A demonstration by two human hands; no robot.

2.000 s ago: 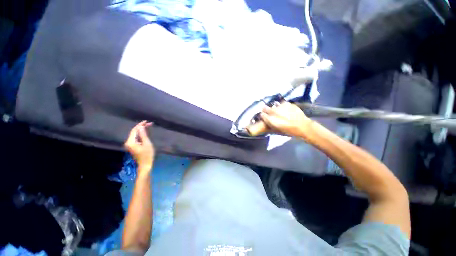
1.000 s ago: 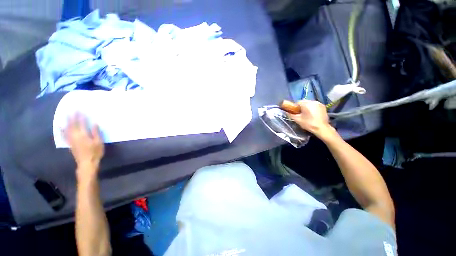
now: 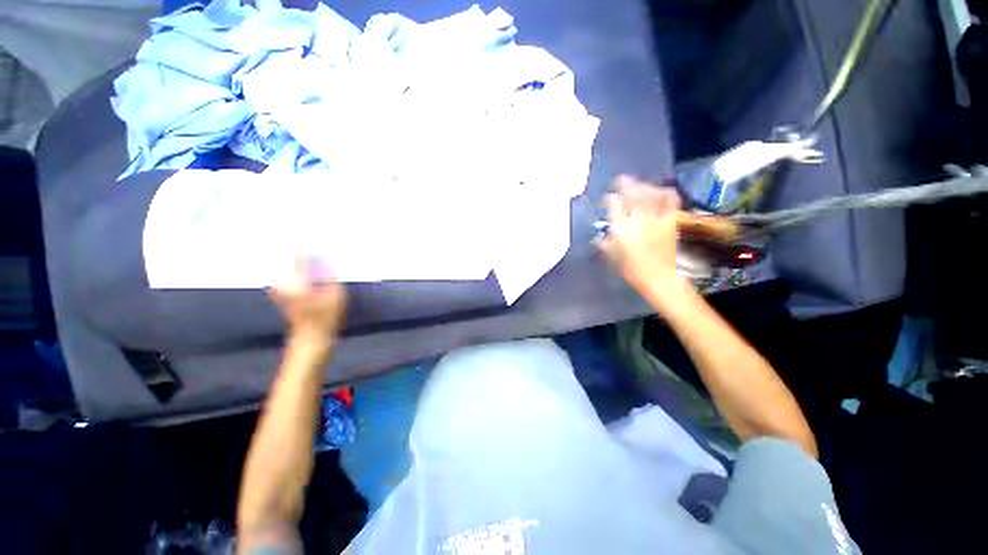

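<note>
The shirt [image 3: 358, 228] lies on the padded table, its front panel flat and glaring white, its back part a crumpled pale blue heap. My left hand [image 3: 310, 298] is at the front edge of the flat panel, blurred; its fingertips overlap the cloth and I cannot tell if they grip it. The steam iron [image 3: 710, 252] sits at the right table edge, its brown handle towards me. My right hand [image 3: 641, 228] is just left of the iron, blurred, off the handle, with fingers apart and nothing seen in it.
A dark phone-like rectangle [image 3: 152, 372] lies at the left front table edge. A greyish hose [image 3: 867, 204] runs right from the iron. A yellowish hose [image 3: 850, 65] rises behind it, with white wrapping [image 3: 764, 159]. A covered table [image 3: 845, 239] stands at right.
My right hand has let go of the iron, which was moved from the shirt to the right edge. My left hand has moved right along the panel's front edge. The view has shifted.
</note>
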